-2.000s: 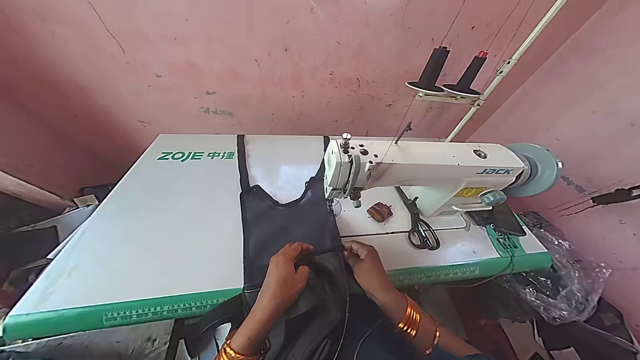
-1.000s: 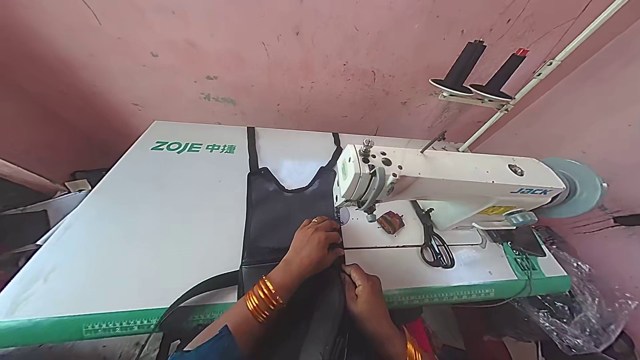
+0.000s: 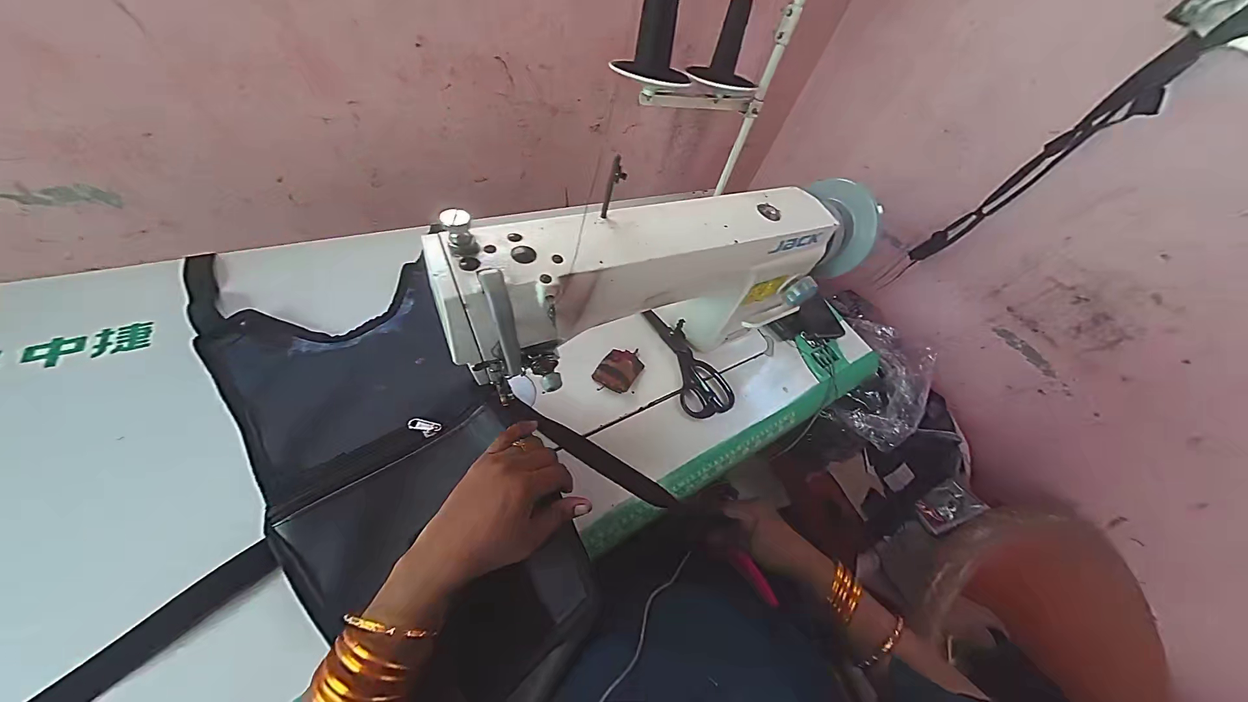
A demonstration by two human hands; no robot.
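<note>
A dark fabric bag panel (image 3: 341,390) with a zipper pull (image 3: 424,427) and straps lies on the table, its right edge at the needle area of a white Jack sewing machine (image 3: 663,263). My left hand (image 3: 512,487) rests on the panel's right edge near the presser foot, fingers bent; whether it grips the fabric is unclear. From the foot a narrow black strap (image 3: 604,458) runs down over the table's front edge. My right hand (image 3: 756,526) is low at the right, by the strap's lower end and a pink-red thing (image 3: 751,575); its fingers are blurred and dark.
Black-handled scissors (image 3: 702,380) and a small reddish-brown piece (image 3: 617,370) lie on the bed beside the machine. Thread cones (image 3: 658,44) stand on a rack behind. Clear plastic wrap (image 3: 892,380) and other items are heaped right of the table (image 3: 731,453). Cables hang along the wall.
My right hand has moved away from the panel to the right, below the table's edge. The black strap now stretches from the presser foot toward it. The view has turned right.
</note>
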